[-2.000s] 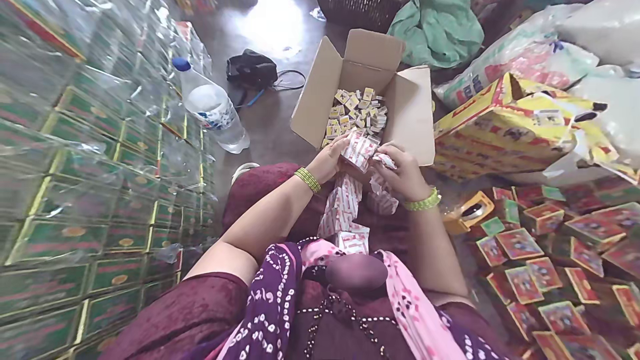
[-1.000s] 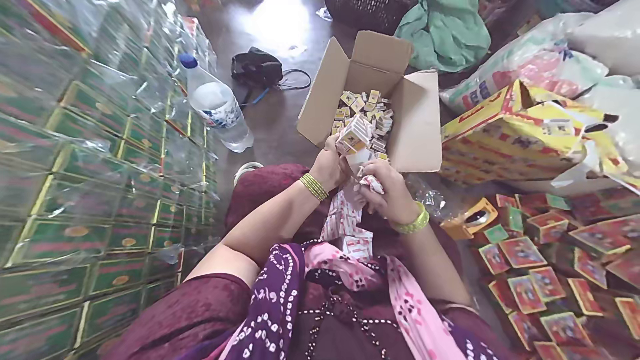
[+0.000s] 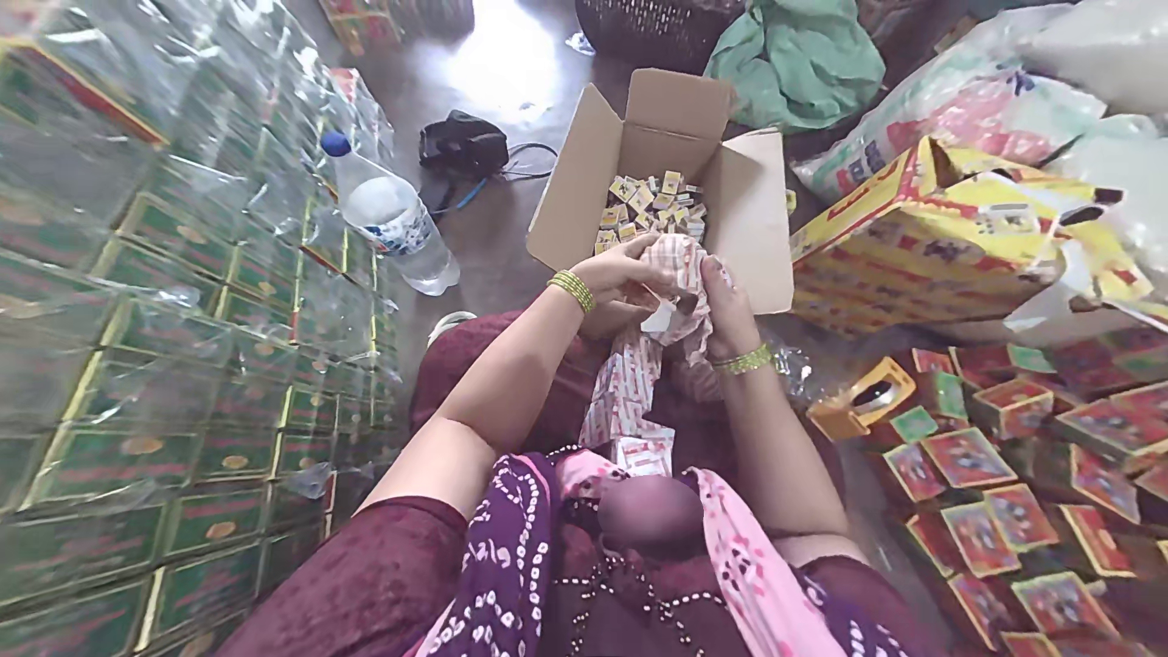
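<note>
My left hand [image 3: 625, 283] and my right hand [image 3: 727, 306] both hold a crumpled, red-and-white printed wrapper [image 3: 675, 260] over the near edge of an open cardboard box [image 3: 753, 219]. A small white piece [image 3: 659, 318] shows below the fingers of my left hand. Inside the box lie many small yellow-and-white boxes [image 3: 643, 205]. Several red-and-white wrapped packs [image 3: 620, 392] rest in a row on my lap, just below my hands. What the wrapper encloses is hidden.
Green boxes under clear plastic [image 3: 182, 365] are stacked at left, beside a water bottle [image 3: 392, 219] and a black bag [image 3: 463, 144]. At right are a torn yellow carton [image 3: 903, 246], an orange tape dispenser [image 3: 862, 397], plastic sacks [image 3: 967, 109] and scattered red boxes [image 3: 972, 456]. Green cloth [image 3: 796, 64] lies behind.
The stack of small boxes that showed in my left hand one second ago is no longer visible. Both hands now hold the crumpled wrapper, and my right hand has moved up beside it.
</note>
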